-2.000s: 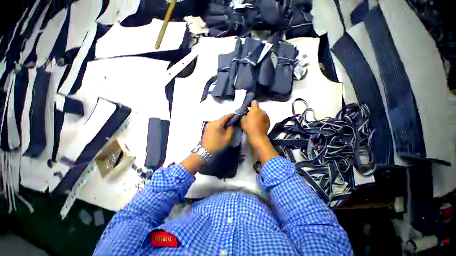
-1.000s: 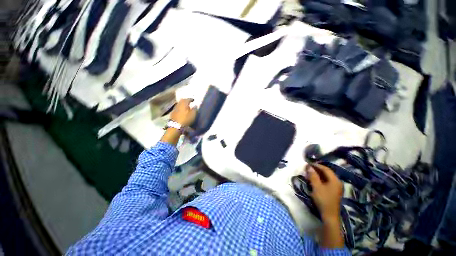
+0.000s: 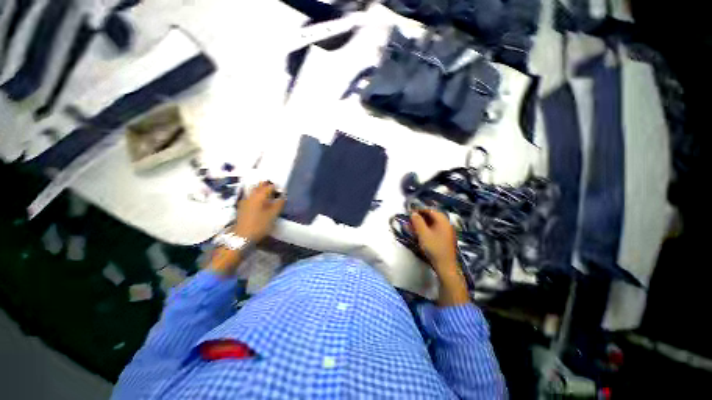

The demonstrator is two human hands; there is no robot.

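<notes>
A dark navy cut panel [image 3: 351, 178] lies flat in front of me. A second, lighter blue-grey piece [image 3: 304, 176] lies against its left side. My left hand [image 3: 260, 209] is at the lower left of that piece, fingers bent; blur hides whether it holds anything. My right hand [image 3: 434, 234] is at the left edge of the tangled pile of tie strips [image 3: 503, 215], its fingers closed on a dark strip. Tied navy bundles [image 3: 429, 84] lie side by side beyond the panels.
A small open box [image 3: 158, 139] stands at the left, with small dark pieces [image 3: 222, 182] beside it. Long cut panels [image 3: 605, 156] lie at the right. A white ruler [image 3: 62, 181] lies near the left table edge. Scraps litter the green floor.
The view has turned. My left hand has moved from beside the box toward the panels. The blue-grey piece now lies against the dark panel. My right hand remains by the strips.
</notes>
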